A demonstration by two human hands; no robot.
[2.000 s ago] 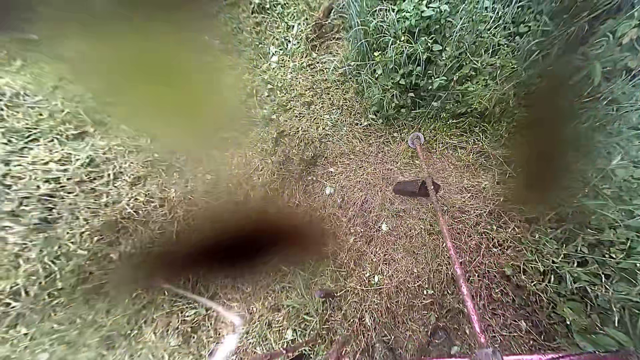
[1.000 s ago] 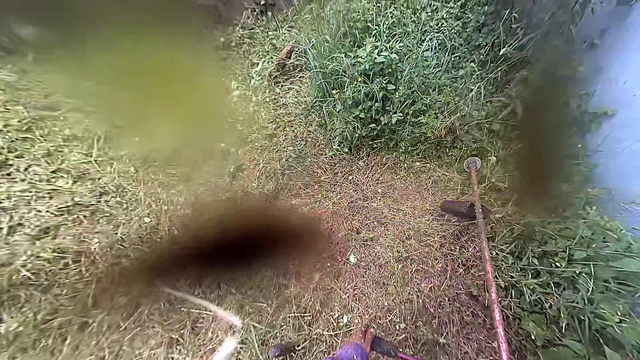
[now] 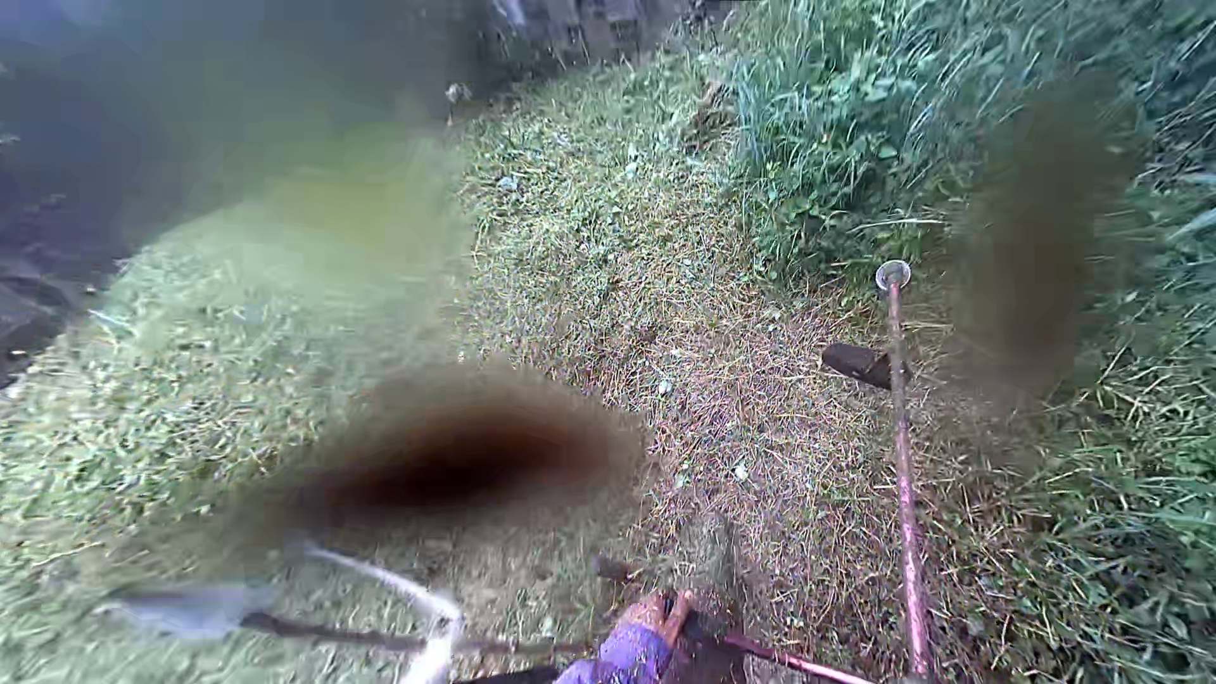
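Note:
A brush cutter's reddish metal shaft (image 3: 907,494) runs up from the bottom edge, right of centre. At its far end is a round cutting head (image 3: 893,275), at the edge of tall green grass (image 3: 836,152). Below the head sits a dark guard (image 3: 860,366). My left hand (image 3: 655,617), in a purple sleeve, is at the bottom centre, closed around the dark grip of the cutter's handlebar (image 3: 798,660). The line of the cutting is hidden by blur at the head. My right hand is out of view.
Short cut grass (image 3: 570,256) and dry clippings (image 3: 741,408) cover the middle ground. Leafy growth (image 3: 1140,541) lies at the right. A curved white thing (image 3: 408,589) shows at lower left. Dark and yellowish blurs hide parts of the view.
The cutting head has moved right along the edge of the tall grass since the oldest frame. My left hand has come into view at the bottom. The view has shifted.

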